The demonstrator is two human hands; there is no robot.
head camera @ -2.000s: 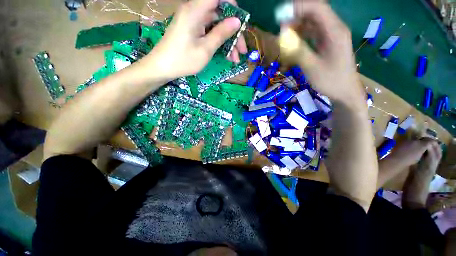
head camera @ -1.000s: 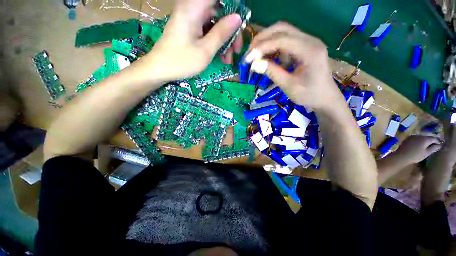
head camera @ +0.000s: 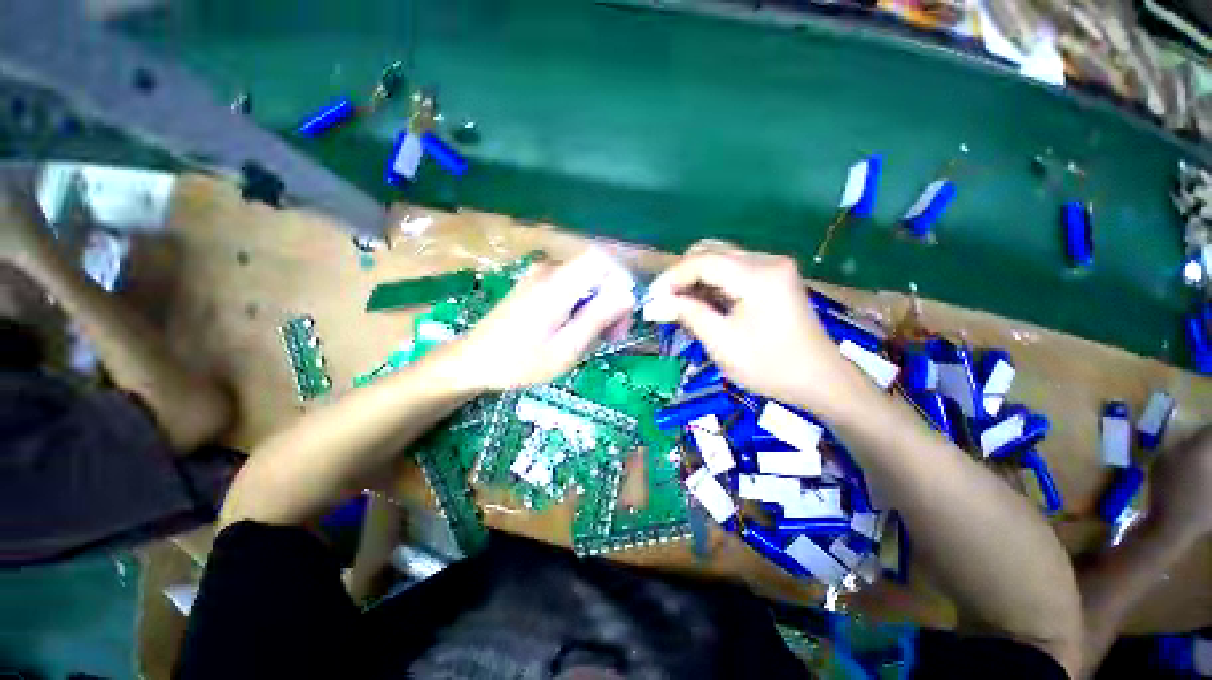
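Observation:
My left hand [head camera: 565, 312] is above the top of the heap of green circuit board panels [head camera: 558, 438], fingers curled together. A dark bluish piece shows between its fingers, too blurred to name surely. My right hand [head camera: 738, 312] is close beside it, with thumb and fingertips pinched near the left fingertips. Pale coverings show on the right fingertips. What the right fingers pinch is too small to tell. The heap of blue battery cells [head camera: 784, 465] with white pads lies below and right of my right hand, partly behind my right forearm.
A green belt [head camera: 598, 120] crosses beyond the tan bench top [head camera: 319, 253] and carries scattered blue cells [head camera: 861, 186]. A grey bar [head camera: 226, 120] reaches in from the upper left. Another person's arm [head camera: 126, 319] is at left, and another's hand [head camera: 1183, 492] is at right. A loose panel strip [head camera: 304, 359] lies left.
The view has shifted, showing more belt and the person at left. My hands have come together at the fingertips. The circuit board seen earlier in my left fingers is no longer clearly visible.

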